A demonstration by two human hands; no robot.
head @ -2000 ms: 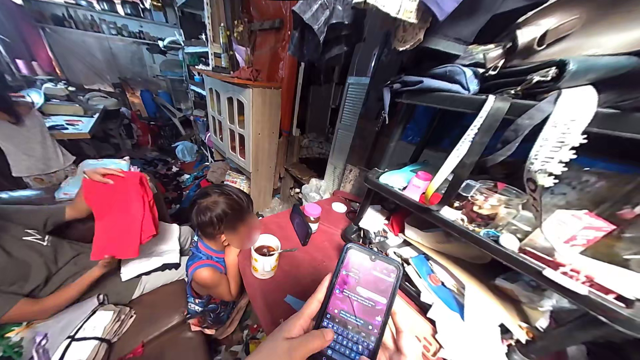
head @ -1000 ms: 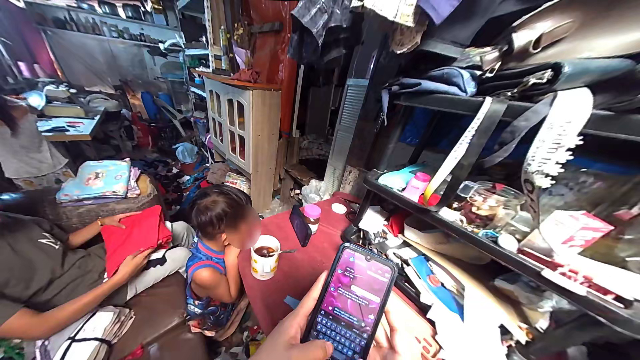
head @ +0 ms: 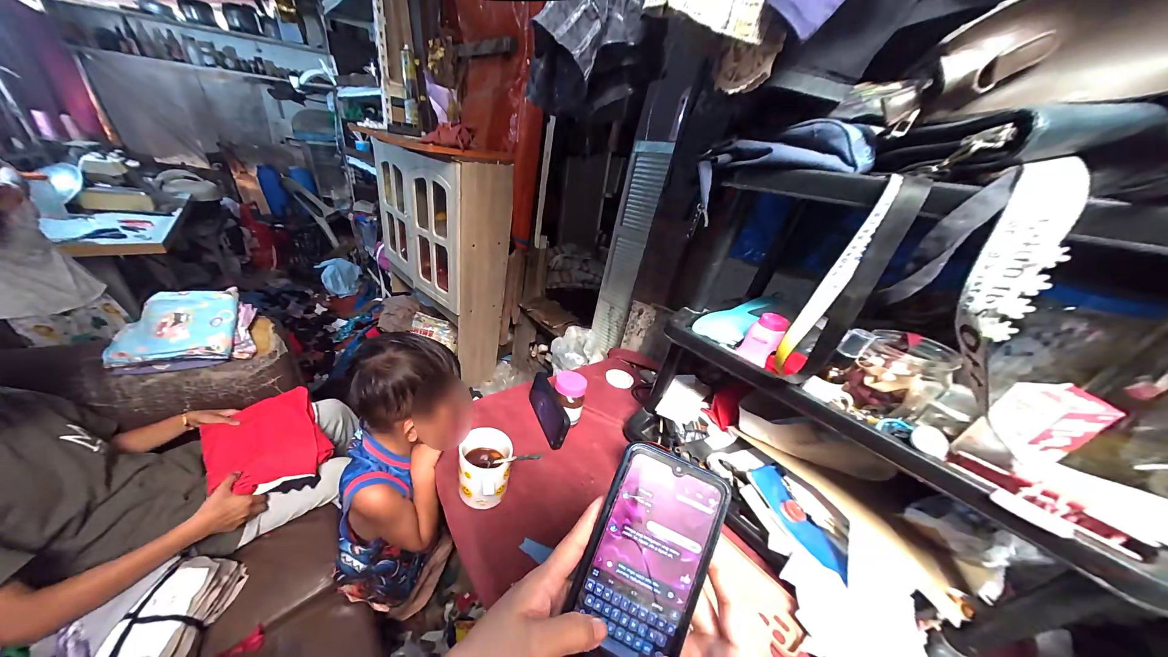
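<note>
A smartphone with a lit chat screen and keyboard is held upright at the bottom centre. My left hand grips its left side, the thumb on the lower keyboard. My right hand is behind and along the right side, mostly hidden by the phone. Left of the phone, on the red table, stands a mug of dark drink with a spoon in it. Beyond it a second phone leans upright against a jar with a pink lid.
A child leans at the table's left edge. A person on the brown sofa holds folded red cloth. A black shelf rack with bags, straps and papers rises at the right. A white cabinet stands behind the table.
The person on the sofa has lowered the red cloth from a raised position and folded it smaller on the lap. Both my hands stay on the phone.
</note>
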